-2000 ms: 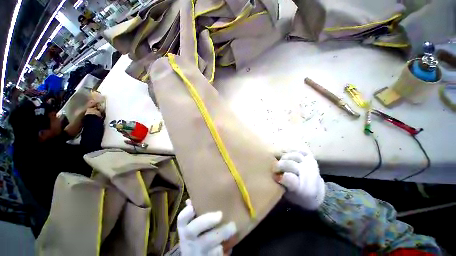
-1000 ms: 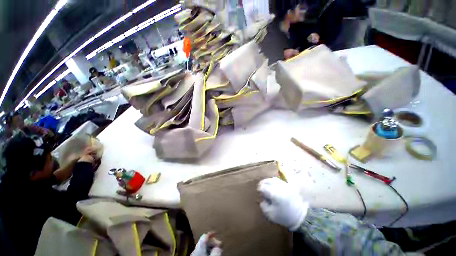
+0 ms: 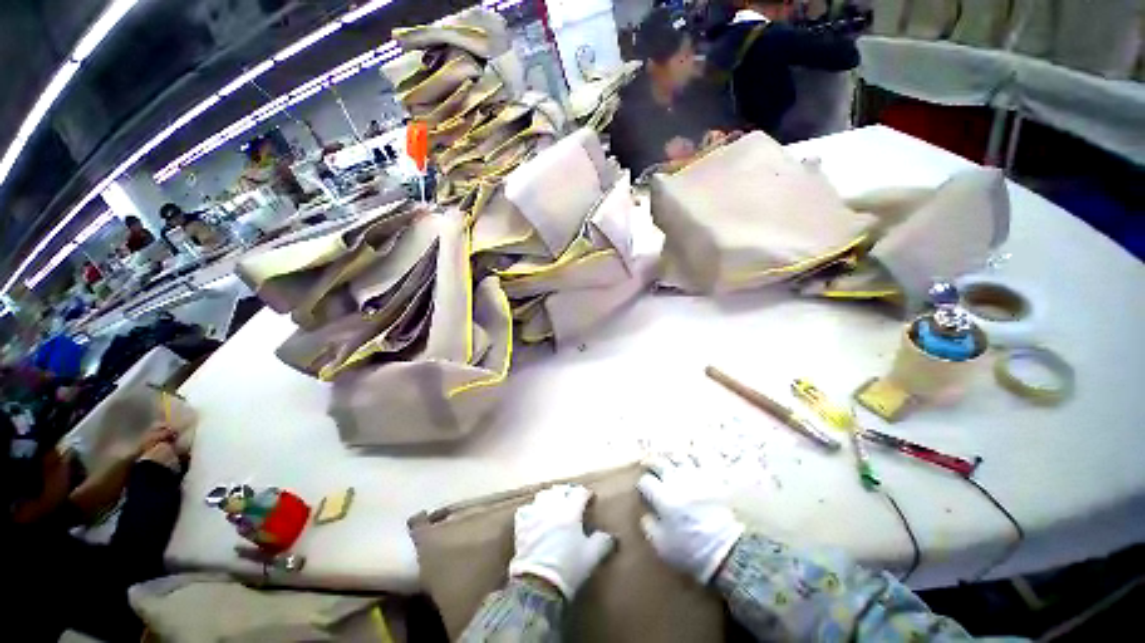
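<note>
A taupe bag body [image 3: 471,565] lies in front of me at the table's near edge, its plain top hem towards the table and its lower part cut off by the picture. My left hand [image 3: 556,540], in a white glove, lies on the bag just below the hem with fingers bent. My right hand [image 3: 688,525], also gloved in white, is at the hem's right end, fingers over the edge. Whether the fingertips pinch the fabric is hard to tell. No tool shows in either hand. Dark thread ends lie on the table beyond.
On the white table [image 3: 603,402] lie a brown stick tool [image 3: 768,407], yellow-handled tool [image 3: 822,405], red pen tool [image 3: 923,452], green pen tool [image 3: 866,462], tape roll [image 3: 1035,374] and red container [image 3: 284,520]. Bags [image 3: 414,396] are piled behind. A person [image 3: 75,502] works at left.
The view has tilted up. The bag went from its yellow-piped side showing to its plain hem showing. My left hand has moved up from the lower edge onto the bag near the hem.
</note>
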